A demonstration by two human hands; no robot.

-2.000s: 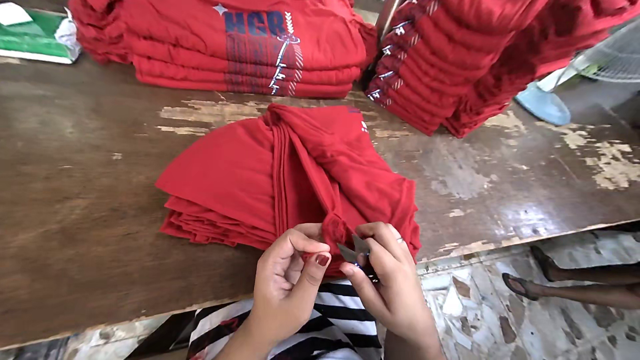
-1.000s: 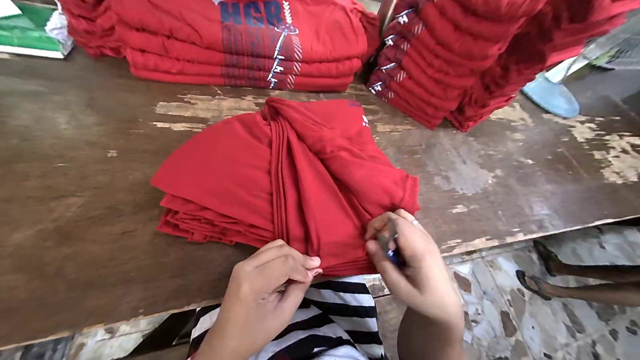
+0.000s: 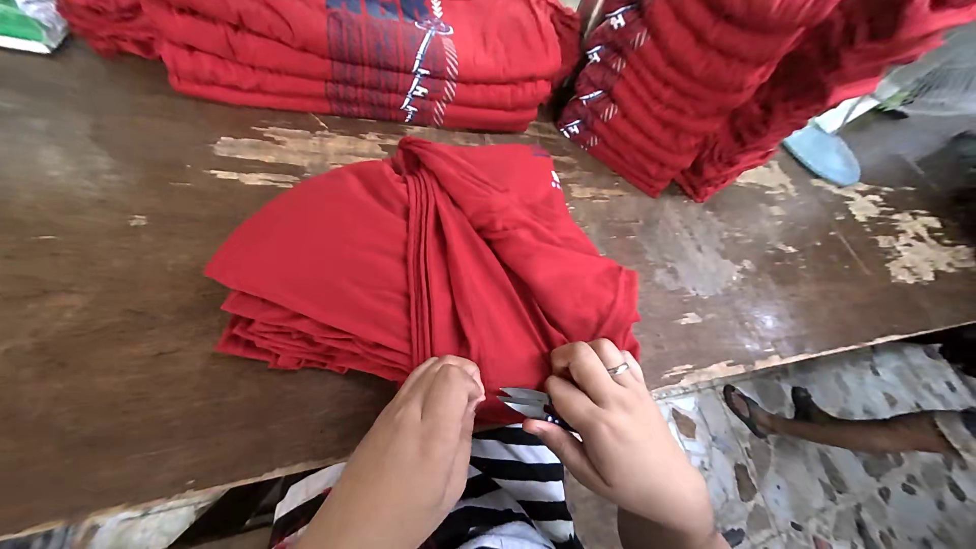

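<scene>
A stack of red fabric pieces (image 3: 328,252) lies folded and fanned out on the wooden table before me. My left hand (image 3: 435,419) pinches the red cloth at the stack's near edge, its fingertips closed together. In my right hand (image 3: 610,419), which wears a ring, are small metal thread snips (image 3: 526,404). Their blades stand apart and point left, toward my left fingertips, over the cloth. The right fingers also rest on the cloth at the near right of the stack. The handle of the snips is mostly hidden by that hand.
Folded red printed shirts (image 3: 488,76) are piled at the back, with a second tall pile (image 3: 648,114) to the right. A light blue oval object (image 3: 823,155) lies beyond it. The worn table's front edge (image 3: 709,371) runs below, and another person's legs (image 3: 862,431) show at right.
The snips, tucked upright in my right hand a second ago, now point left with blades apart. My left hand has turned and its fingers have come closer to the right hand.
</scene>
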